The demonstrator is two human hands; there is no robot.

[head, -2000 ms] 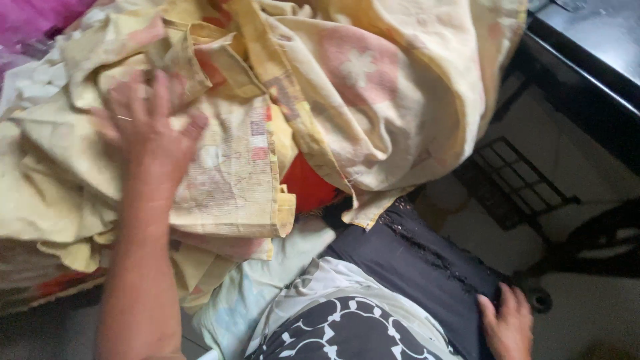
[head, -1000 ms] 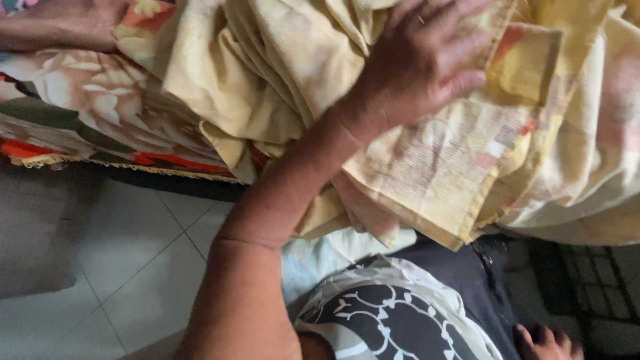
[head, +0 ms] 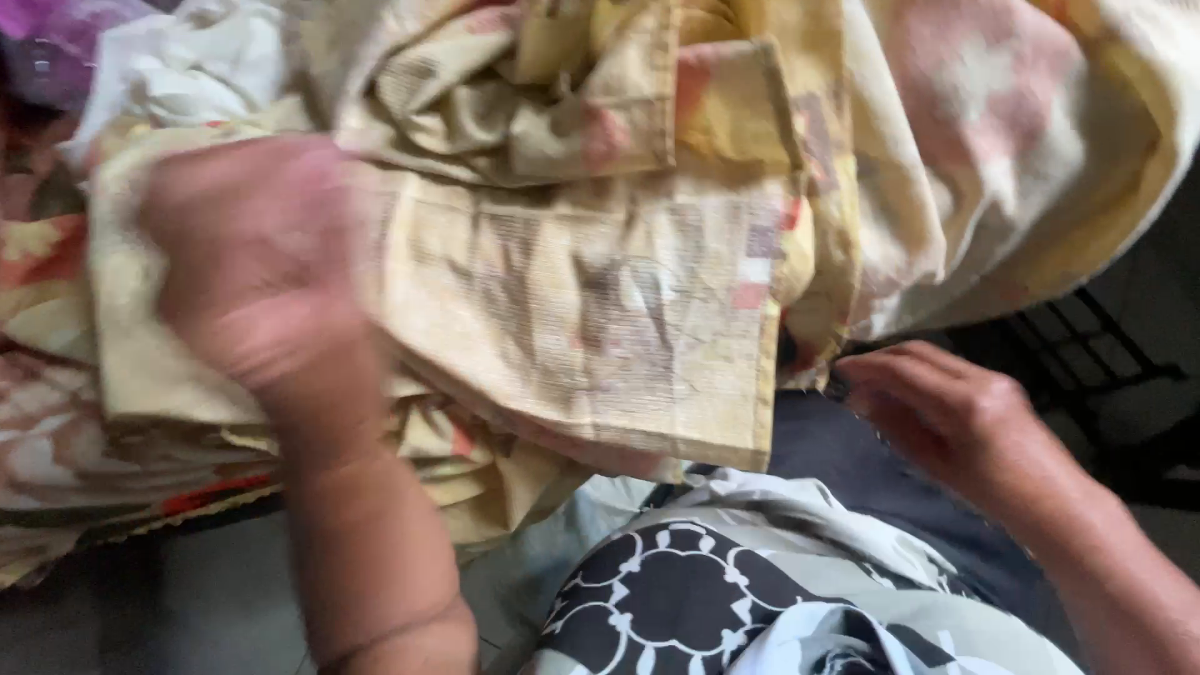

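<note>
A large yellow patterned cloth (head: pixel 581 319) lies rumpled in front of me, with a stitched hem and faded red patches. Over its left part is my left hand (head: pixel 253 253), blurred; whether its fingers grip the fabric cannot be made out. My right hand (head: pixel 928 403), its fingers bent, is at the cloth's lower right edge, beside a hanging corner; its fingertips are partly hidden, so a hold on the fabric is not certain.
Under the cloth at left lies a flowered cover (head: pixel 47 431) with a red edge. A white cloth (head: pixel 206 61) and a purple item (head: pixel 66 42) are at the upper left. A dark metal rack (head: pixel 1087 337) stands on the floor at right. Black-and-white patterned clothing (head: pixel 675 591) covers my lap.
My right hand has come up from low at the right to the cloth's edge. My left hand is now over the left part of the cloth. The view has shifted.
</note>
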